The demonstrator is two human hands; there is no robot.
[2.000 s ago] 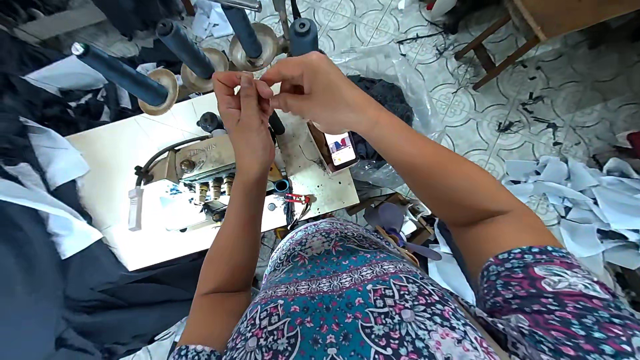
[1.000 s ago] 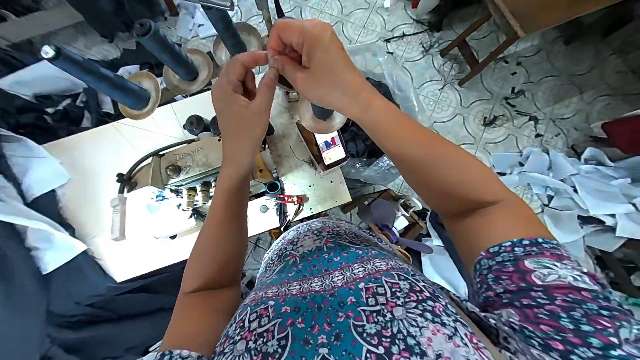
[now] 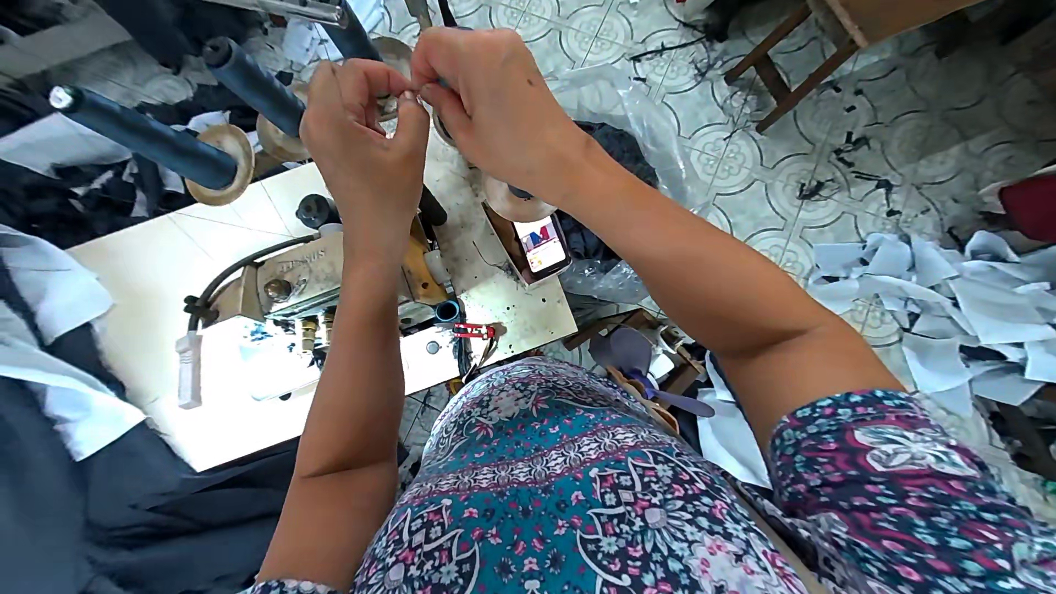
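My left hand point(image 3: 367, 136) and my right hand point(image 3: 495, 107) are raised above the sewing table, their thumbs and fingertips pinched together and meeting. Anything between the fingertips is too small to make out, perhaps thread. Beside and behind the hands stand dark thread cones point(image 3: 256, 87) on a stand with round tan discs point(image 3: 221, 165). Below my left hand is an industrial sewing machine point(image 3: 305, 268), partly hidden by my left forearm. Small red-handled snips point(image 3: 473, 331) lie near the table's front edge.
A lit phone point(image 3: 542, 246) rests in a small box at the table's right. Dark cloth point(image 3: 181, 511) hangs at the left. White fabric pieces point(image 3: 982, 305) are heaped on the tiled floor at the right, and a wooden stool point(image 3: 841, 41) stands at upper right.
Both hands stay raised and close together; their fingertips have shifted against each other. The view has moved a little.
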